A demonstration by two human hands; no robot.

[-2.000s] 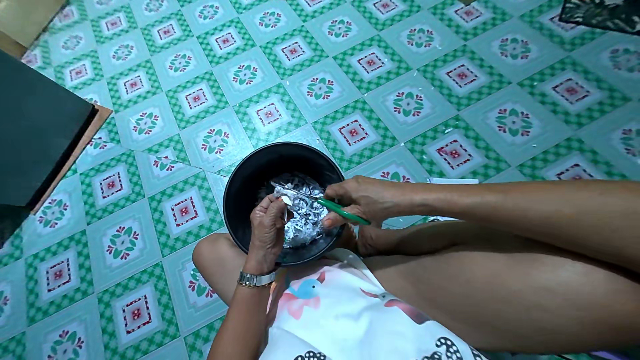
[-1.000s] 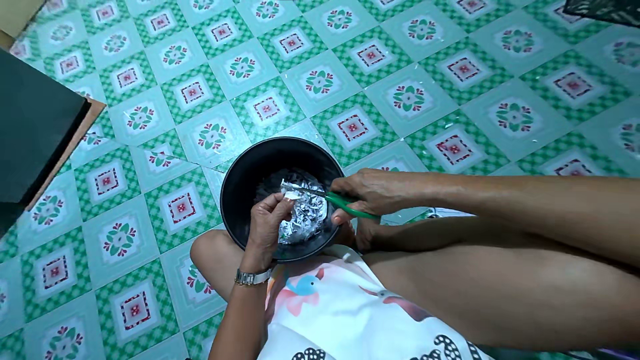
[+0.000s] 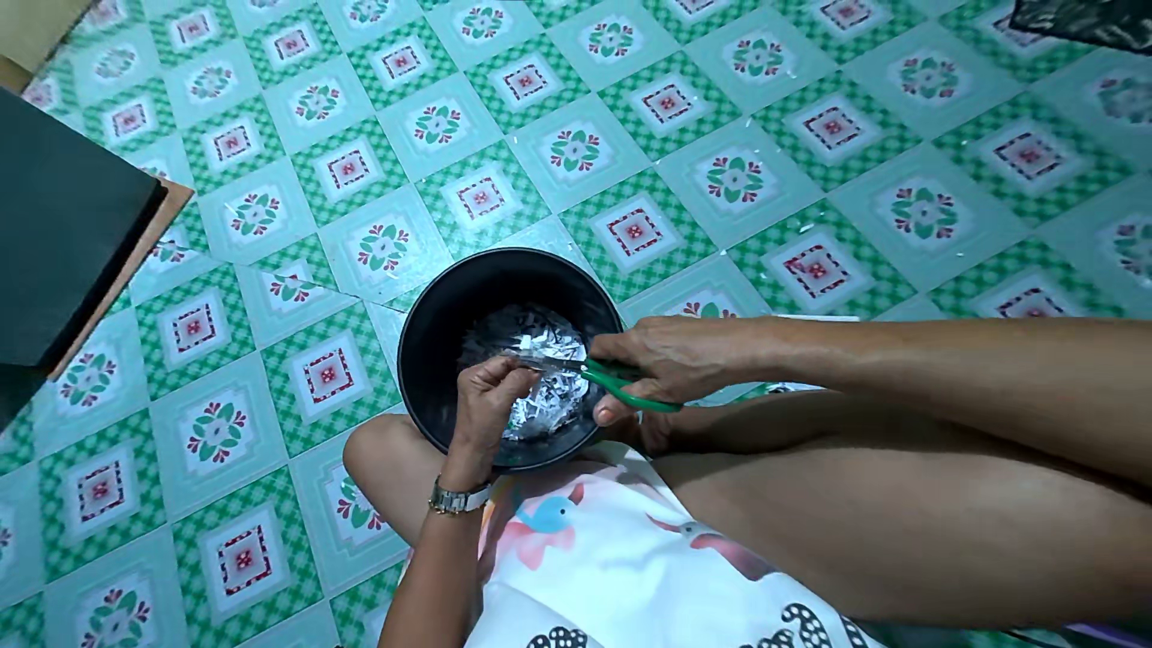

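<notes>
A black round bucket (image 3: pixel 423 360) stands against my folded legs, with shredded silvery pieces (image 3: pixel 549 405) heaped inside. My right hand (image 3: pixel 657 360) grips the green handles of a pair of scissors (image 3: pixel 621 387), whose blades point left over the bucket. With fingertips pinched together, my left hand (image 3: pixel 490 396) is over the bucket's left part, close to the blade tips. It pinches a small piece of silvery material, mostly hidden by the fingers. A metal wristwatch (image 3: pixel 459 498) is on the left wrist.
Green and white patterned flooring (image 3: pixel 378 247) surrounds the bucket, with small pale scraps scattered at the right. A dark box-like object with a brown edge (image 3: pixel 72 234) stands at the left. A dark patterned item (image 3: pixel 1084 22) lies at the upper right. Printed white cloth (image 3: pixel 621 576) covers my lap.
The light piece that showed at my left fingertips in the earlier frames is now mostly out of sight. Both hands remain over the bucket, the right one still on the scissors.
</notes>
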